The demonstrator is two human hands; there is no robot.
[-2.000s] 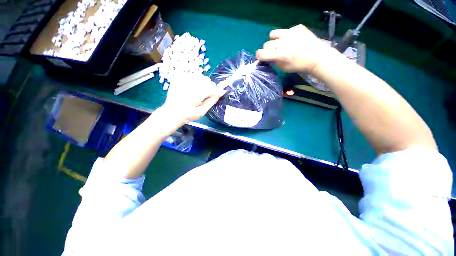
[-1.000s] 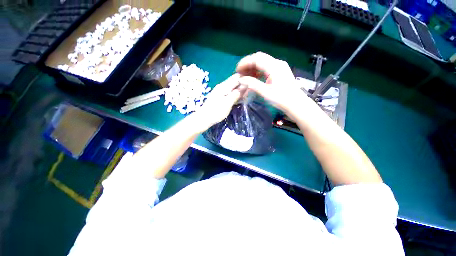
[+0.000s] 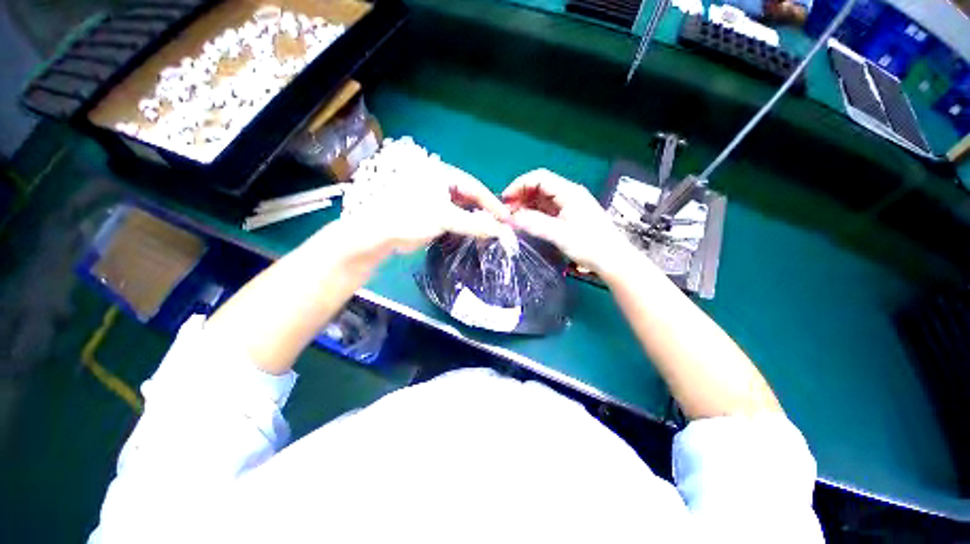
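A clear plastic bag (image 3: 500, 285) with a dark mass inside and a white label stands near the front edge of the green mat (image 3: 808, 351). Its gathered neck points up. My left hand (image 3: 431, 207) and my right hand (image 3: 558, 218) meet at the neck, both pinching it with their fingertips. The exact finger grip on the neck is partly hidden and overexposed. A pile of small white plastic parts (image 3: 396, 168) lies just behind my left hand, which covers some of it.
The bench fixture (image 3: 693, 250) with its angled metal arm (image 3: 776, 94) stands right of the bag. White strips (image 3: 289, 206) lie left of the pile. A large black bin (image 3: 247, 159) with white parts is far left, a small cardboard box (image 3: 356, 149) beside it. A black compartment tray (image 3: 734, 48) is at the back.
My hands were apart, stretching the bag's neck between them; they came together over the bag and now hold the neck with fingertips touching. The view has also shifted.
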